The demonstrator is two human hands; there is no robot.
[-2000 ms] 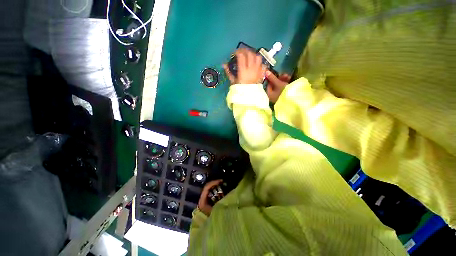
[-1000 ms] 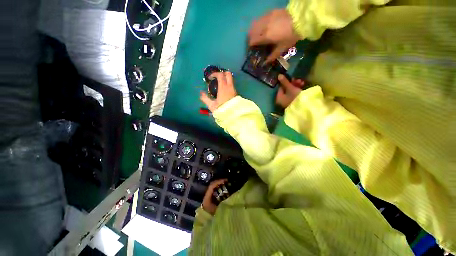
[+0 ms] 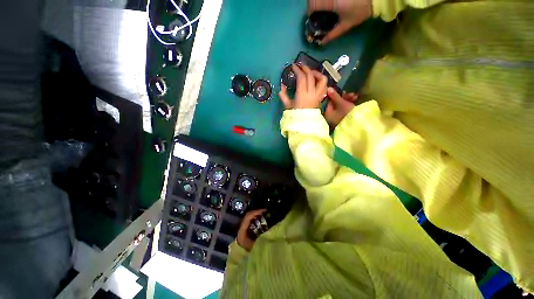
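Note:
My left hand [image 3: 249, 229] holds a dark round unit [image 3: 259, 224] with shiny parts over the lower right of the black compartment tray [image 3: 227, 159]. My right hand [image 3: 307, 87] is blurred at the dark block fixture [image 3: 308, 59], its thumb and fingers around another dark round unit [image 3: 288, 76]; the fingers hide part of both. Two round units [image 3: 240, 85] [image 3: 261, 90] lie side by side on the green mat. A red finger-length piece [image 3: 242, 130] lies between them and the tray. Round units fill many tray pockets.
A neighbour's hand [image 3: 338, 106] is at the fixture's lower end, near my right hand. The neighbour's other hand [image 3: 351, 16] holds a dark unit above. A pale rail [image 3: 199, 70] borders the mat; beyond it are units, a white cord and black trays.
My right hand has left a second round unit beside the first on the mat and moved right to the fixture. The neighbour's upper hand has lifted a unit away. My left hand stays put.

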